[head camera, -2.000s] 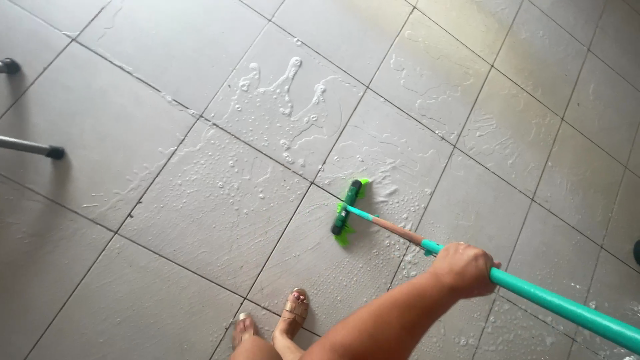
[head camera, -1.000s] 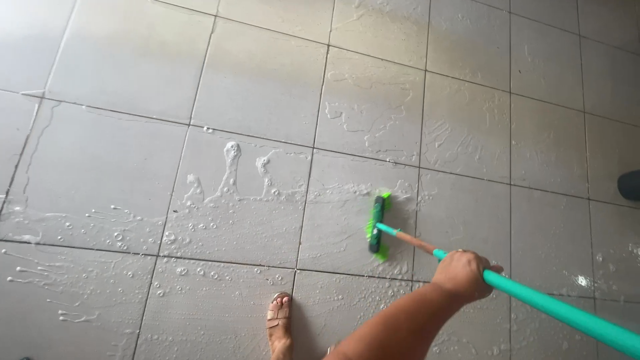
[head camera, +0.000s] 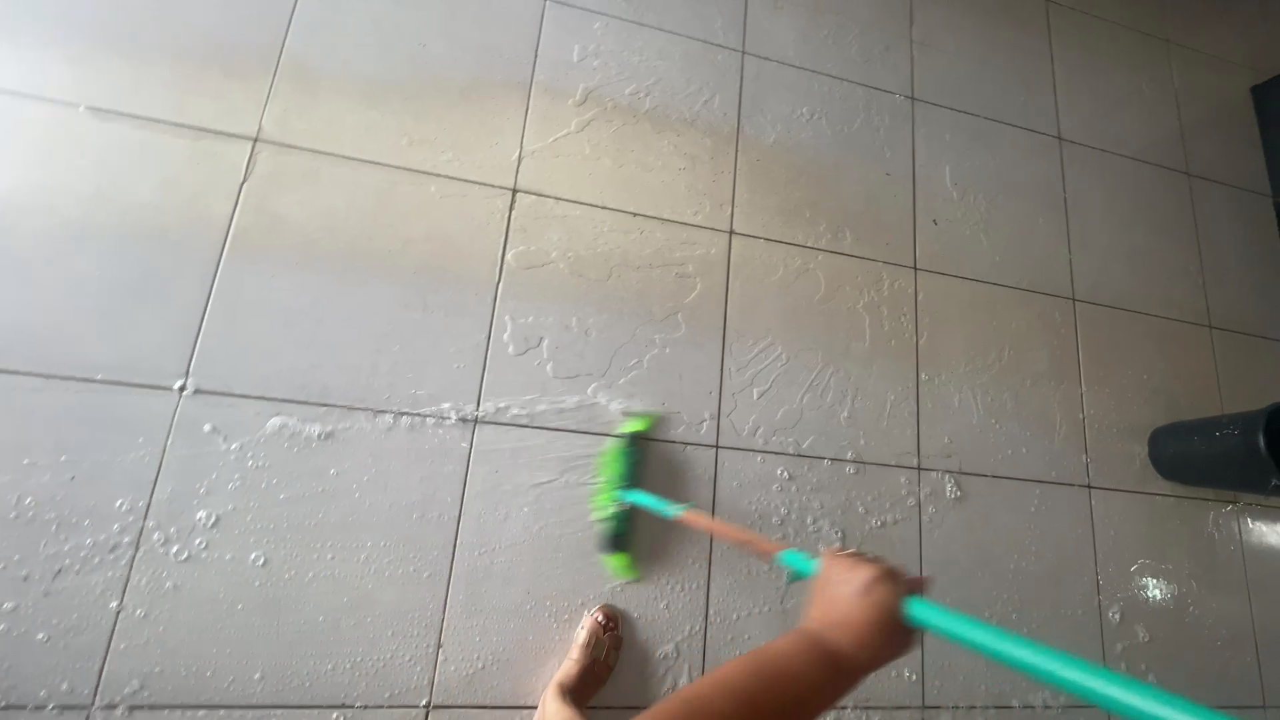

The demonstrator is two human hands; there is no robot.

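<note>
My left hand (head camera: 862, 610) is closed around the turquoise and reddish-brown pole (head camera: 1040, 655) of a floor brush, near a turquoise collar. The brush head (head camera: 622, 497), dark green with bright green bristles, lies on the wet tiled floor (head camera: 340, 280), left of the hand and slightly blurred. A thin line of foam (head camera: 300, 428) runs leftward from near the head's far end. The pole's upper end leaves the view at the lower right. My right hand is out of sight.
A sandaled foot (head camera: 592, 648) stands just below the brush head. A dark, rounded object (head camera: 1215, 450) lies at the right edge, with another dark item (head camera: 1268, 130) above it. Water streaks and bubbles cover many tiles.
The view has turned and shifted to the right. The table or chair legs seen at the left earlier are out of view. My left hand keeps its hold on the pole.
</note>
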